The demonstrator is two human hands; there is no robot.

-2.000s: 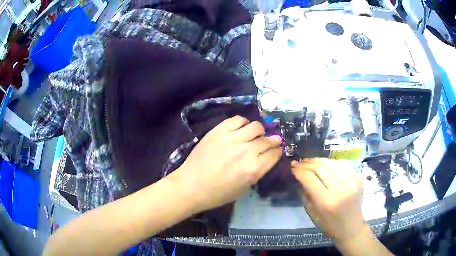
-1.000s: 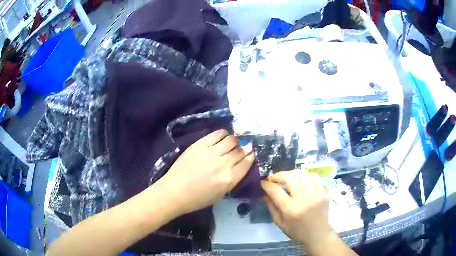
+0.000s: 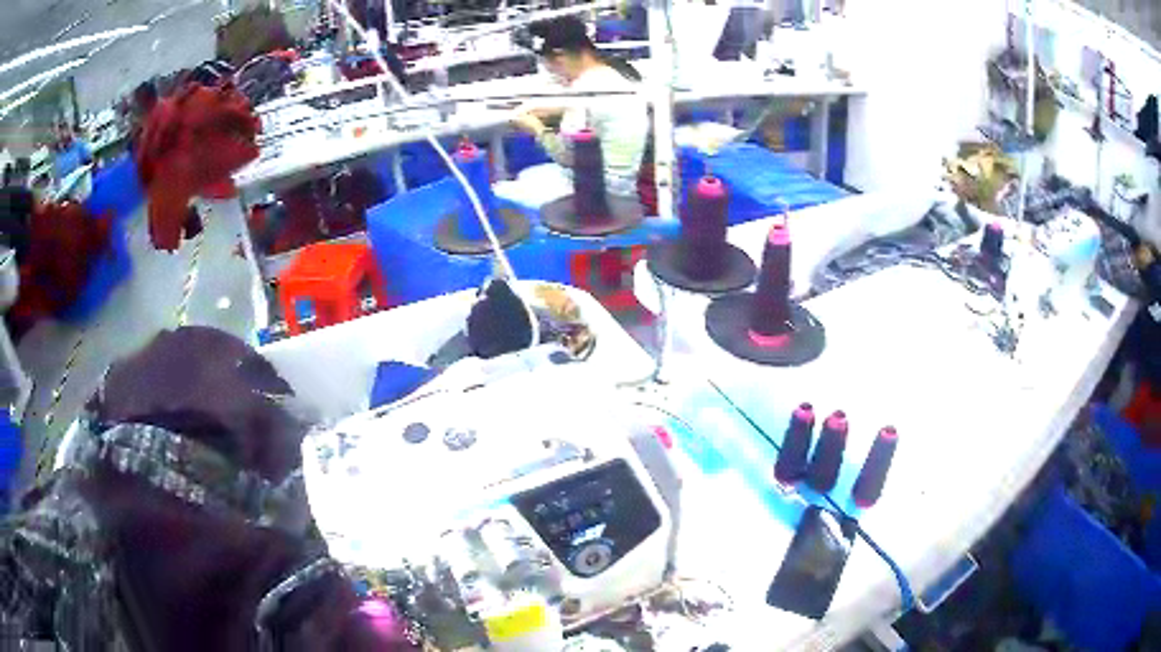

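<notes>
The dark plum jacket [image 3: 191, 548] with grey plaid parts lies at the lower left, cut off by the bottom edge. Its right side reaches the needle area of the white overlock machine [image 3: 382, 490], where a pink-purple glow shows. The machine's black control panel [image 3: 588, 520] and yellow label [image 3: 516, 623] face the lower middle. Neither of my hands is in the picture.
Large thread cones [image 3: 772, 296] stand on discs behind the machine. Three small cones [image 3: 830, 452] and a flat black rectangle, perhaps a phone [image 3: 810, 560], are on the white table [image 3: 929, 369]. A person [image 3: 598, 108] sits beyond. A red stool [image 3: 326, 283] and blue bin [image 3: 1082, 560] also show.
The view has swung up and right. The machine and jacket now sit lower and further left. Both hands, earlier on the cloth by the needle, have left the picture. Cones and the background have appeared.
</notes>
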